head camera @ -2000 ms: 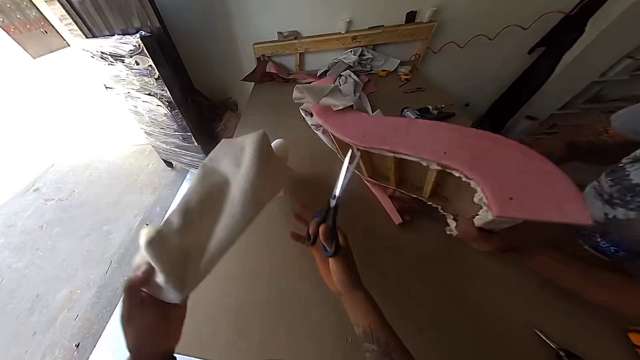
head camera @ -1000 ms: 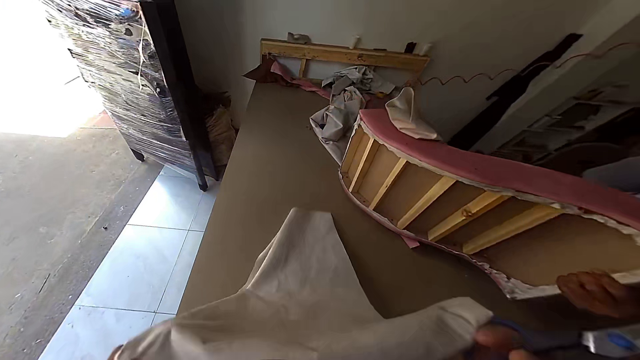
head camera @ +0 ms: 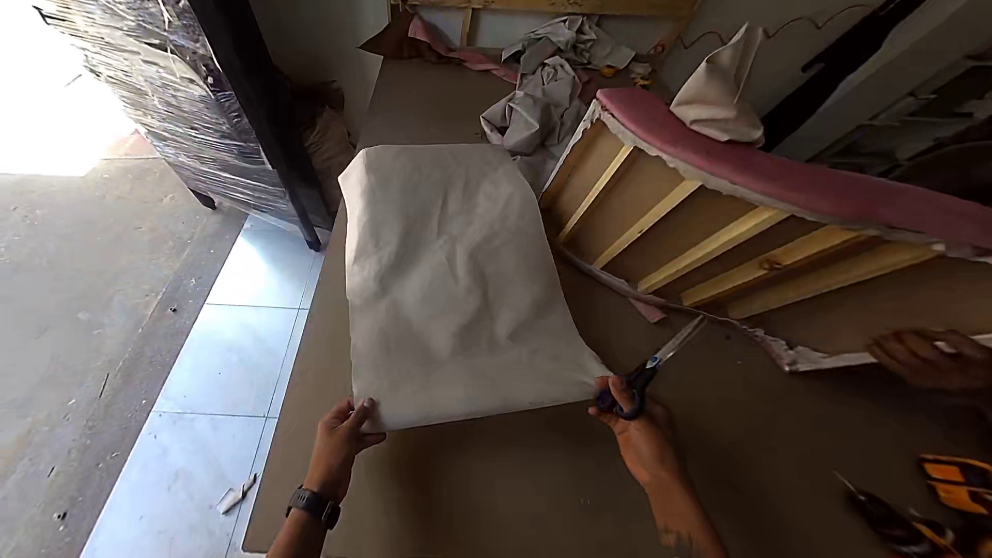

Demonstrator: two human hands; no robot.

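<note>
A piece of light beige fabric (head camera: 457,287) is spread over the brown work table (head camera: 465,488). My left hand (head camera: 349,434) pinches its near left corner between thumb and fingers. At the near right corner, my right hand (head camera: 635,426) grips the cloth and also holds a pair of scissors (head camera: 659,360) with dark handles, the blades pointing up and to the right. Right of the cloth stands a curved wooden furniture frame (head camera: 697,240) with slats and a pink padded edge (head camera: 775,170). A folded beige cloth (head camera: 725,93) rests on that edge.
Another person's hand (head camera: 930,356) touches the frame's lower right. Crumpled grey fabric (head camera: 542,108) lies toward the back. A screwdriver-like tool (head camera: 868,496) and a yellow-and-black tool (head camera: 957,480) are at the lower right. A plastic-wrapped stack (head camera: 178,101) stands beyond the table's left edge.
The beige fabric, bunched and hanging from my left hand two seconds ago, now lies spread flat with both hands at its near corners. The curved frame has been turned, showing more slats.
</note>
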